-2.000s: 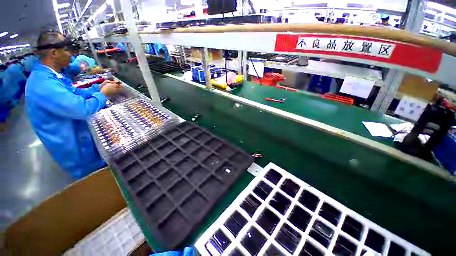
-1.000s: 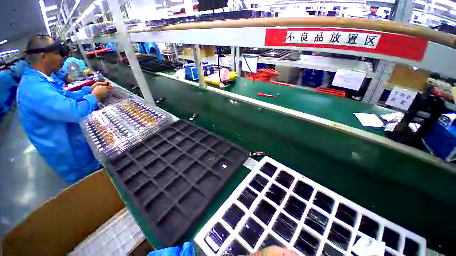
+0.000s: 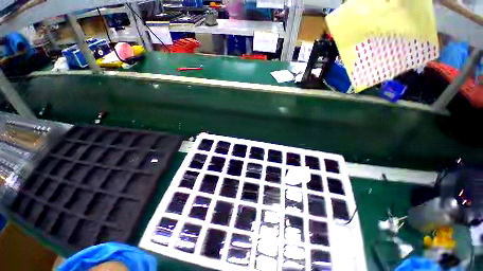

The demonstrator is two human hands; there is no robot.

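The white blister tray [image 3: 347, 211] lies in front of me, its pockets filled with glossy black parts [image 3: 222, 212]. Several pockets near its middle right glare white. A small crumpled white piece [image 3: 298, 175] lies on the tray, right of centre. My left hand [image 3: 100, 266] shows only as a sliver of skin beside a blue cuff, cut off by the bottom edge. On the right, only what looks like a blue sleeve [image 3: 418, 264] shows at the bottom edge; my right hand is out of the picture.
A black foam tray [image 3: 108, 180] is at left, beside a clear blister tray [image 3: 21, 143]. Behind runs the green conveyor belt [image 3: 238, 114] with a few small units. A yellow-backed sticker sheet [image 3: 389, 39] hangs upper right. Cables and a yellow thing [image 3: 438, 237] are at right.
The view has swung right; the co-worker has left the picture and the sticker sheet has come in. The fingers seen at the tray's bottom edge a second ago no longer show there.
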